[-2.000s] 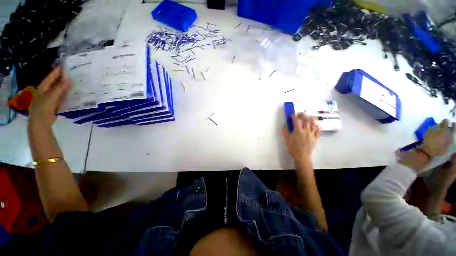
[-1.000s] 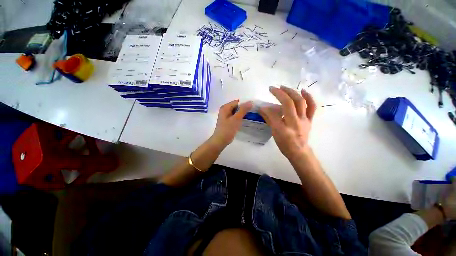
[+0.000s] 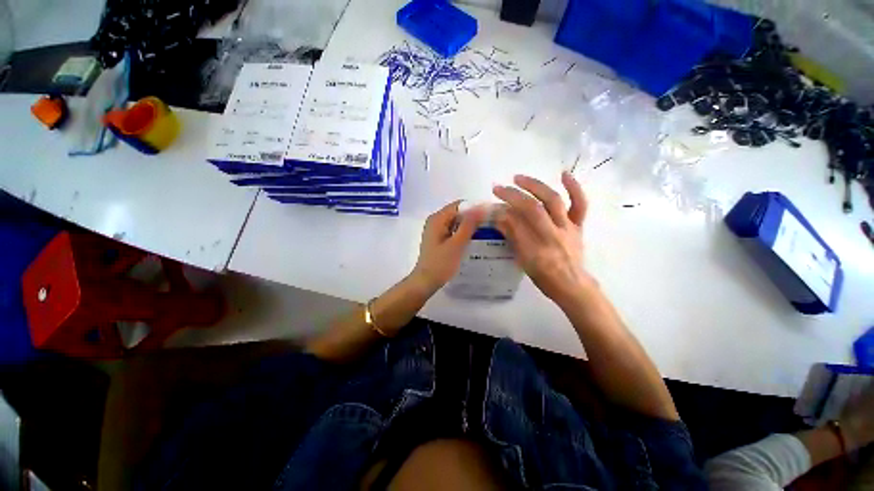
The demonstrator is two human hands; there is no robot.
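Observation:
A flat white retail box with a blue top end (image 3: 487, 271) is in front of me near the table's front edge, its printed text face towards me. My left hand (image 3: 445, 240) holds its upper left corner with thumb and fingers. My right hand (image 3: 542, 233) is at its upper right corner, thumb and fingertips at the end flap, the other fingers raised. The fingers partly hide the flap. A stepped stack of finished boxes (image 3: 337, 115) stands to the left, white text faces up.
Loose dark slivers (image 3: 436, 72) and a blue parts tray (image 3: 437, 26) lie behind. Blue-edged boxes (image 3: 786, 251) lean at right, near a coworker's hand (image 3: 860, 408). Black heaps lie back left and back right. A tape roll (image 3: 144, 125) is on the left table; a red stool (image 3: 57, 292) stands below.
Since two seconds ago, my left hand has left the stack and both hands have come together on the box. Over the last second, more of its text face shows below my fingers.

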